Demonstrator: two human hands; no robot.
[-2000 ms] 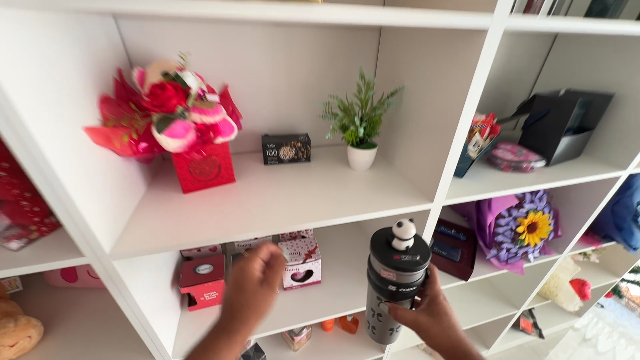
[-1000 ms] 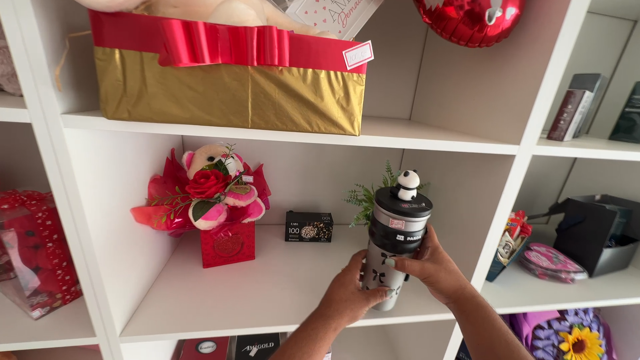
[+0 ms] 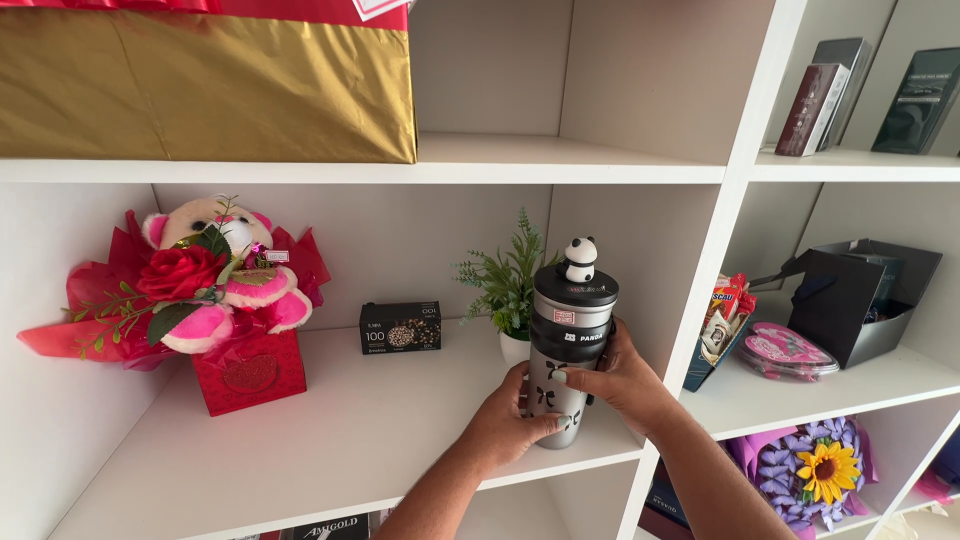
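Note:
Both my hands hold a grey and black tumbler (image 3: 571, 330) with a panda figure on its lid, upright at the right front of the middle shelf (image 3: 360, 442). My left hand (image 3: 506, 424) grips its lower left side, and my right hand (image 3: 619, 379) wraps its right side higher up. Whether the base touches the shelf, I cannot tell. Just behind the tumbler is a green artificial plant (image 3: 510, 289) in a white pot, partly hidden. A black box (image 3: 400, 328) lies left of the plant. Farther left sits a teddy bear (image 3: 225, 225) with a red rose above a red box (image 3: 251, 373).
A gold-wrapped box (image 3: 210, 86) with red trim stands on the shelf above. Past the white upright divider (image 3: 724, 217) are an open black gift box (image 3: 862, 300), a heart-shaped container (image 3: 787, 350) and, lower down, a bouquet with a sunflower (image 3: 826, 471).
Two seconds ago only my right hand held the tumbler, below the shelf's front edge in view; my left hand was apart from it. Now both hold it in front of the plant. The view has shifted.

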